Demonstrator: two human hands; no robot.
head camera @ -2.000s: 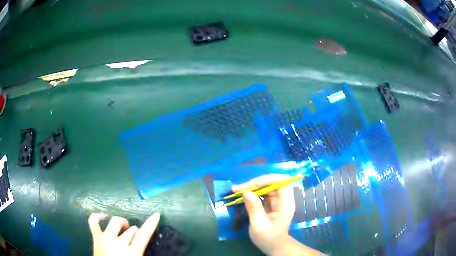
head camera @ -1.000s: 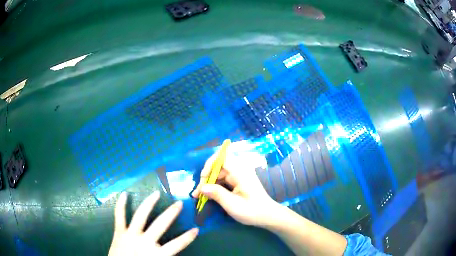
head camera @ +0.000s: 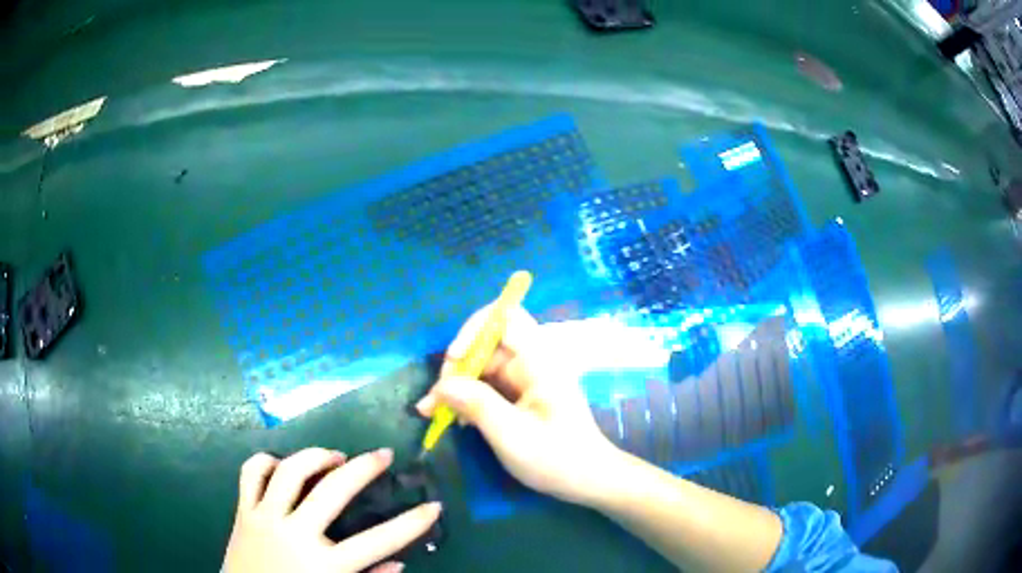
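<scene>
My right hand (head camera: 516,403) holds the yellow tweezers (head camera: 480,356) slanting down to the left. Their tips are at the upper edge of a black plastic part (head camera: 392,498) at the lower middle. My left hand (head camera: 319,509) lies over that part with its fingers spread across it, so much of the part is hidden. Whether a pad is at the tweezer tips cannot be told. A large blue film sheet with a grid of small dark pads (head camera: 392,246) lies behind my hands. A blue sheet with wide dark strips (head camera: 706,392) lies right of my right hand.
Overlapping blue pad sheets (head camera: 717,246) and a narrow blue film (head camera: 857,369) lie at right. Other black parts lie at the far side (head camera: 614,13), right (head camera: 855,166) and left (head camera: 50,306). The green mat (head camera: 146,448) has pale torn patches.
My right hand has brought the tweezers from over the strip sheet to the black part. My left hand's fingers have come down over the part. The view has shifted.
</scene>
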